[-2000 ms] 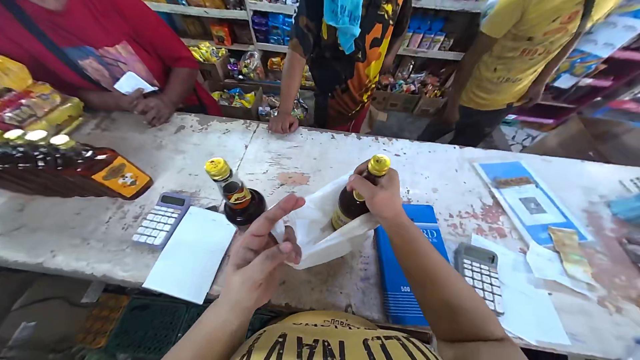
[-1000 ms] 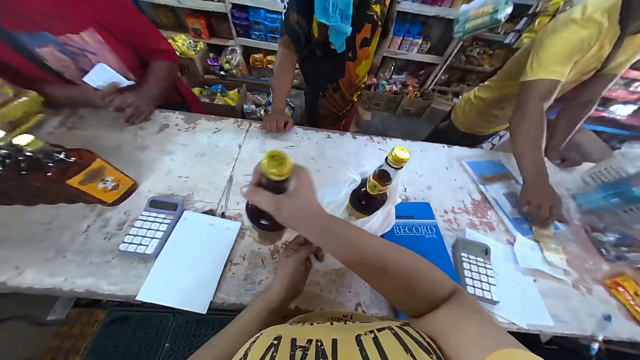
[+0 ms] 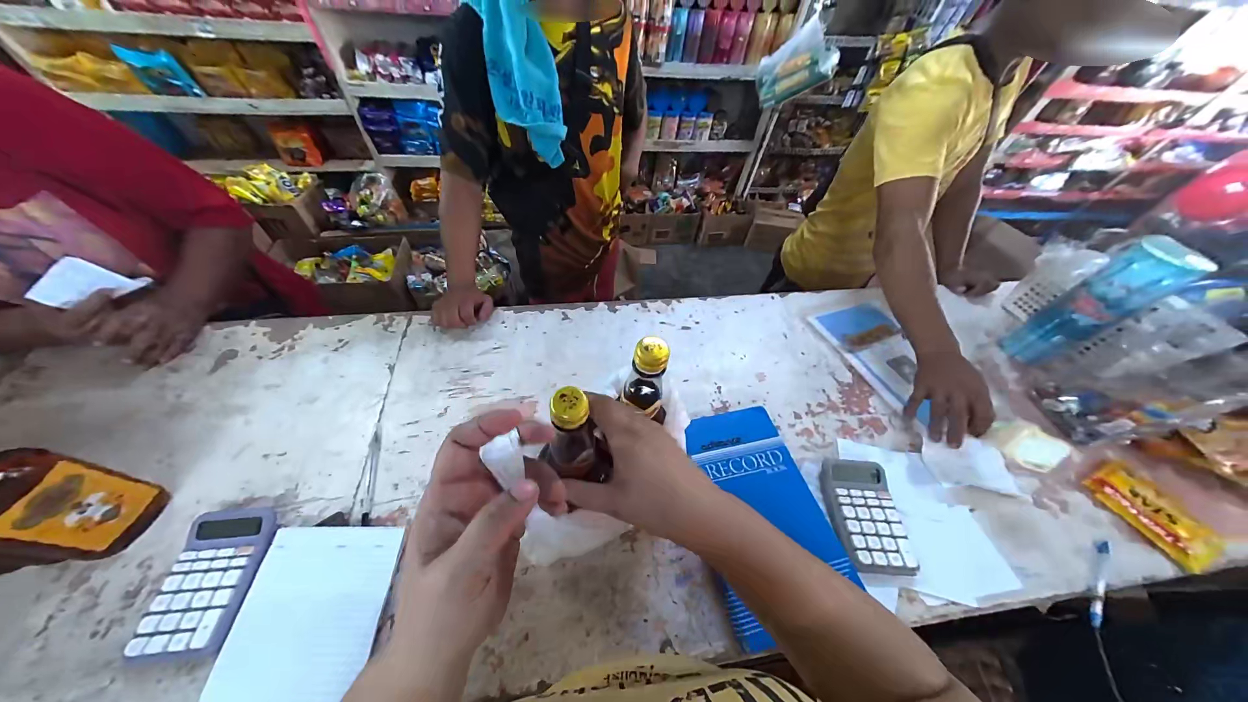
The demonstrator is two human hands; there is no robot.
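Observation:
Two dark glass bottles with yellow caps stand at the middle of the counter, partly in a thin white plastic bag (image 3: 565,531). My right hand (image 3: 648,473) grips the nearer bottle (image 3: 573,444) from its right side, below the cap. The farther bottle (image 3: 645,385) stands just behind that hand, with the bag around it. My left hand (image 3: 483,497) pinches a bunched white edge of the bag between thumb and fingers, left of the nearer bottle. The bottles' lower parts are hidden by my hands and the bag.
Around my hands on the worn white counter (image 3: 322,390) lie a purple calculator (image 3: 200,585), a lined pad (image 3: 307,604), a blue record book (image 3: 770,507) and a grey calculator (image 3: 866,517). Another person's hand (image 3: 951,395) touches papers at right; two more people stand across.
The nearer bottle has moved from the left to beside the other one, in my right hand. My left hand has come up with the bag's edge. At right, the other person's hand has shifted over the papers.

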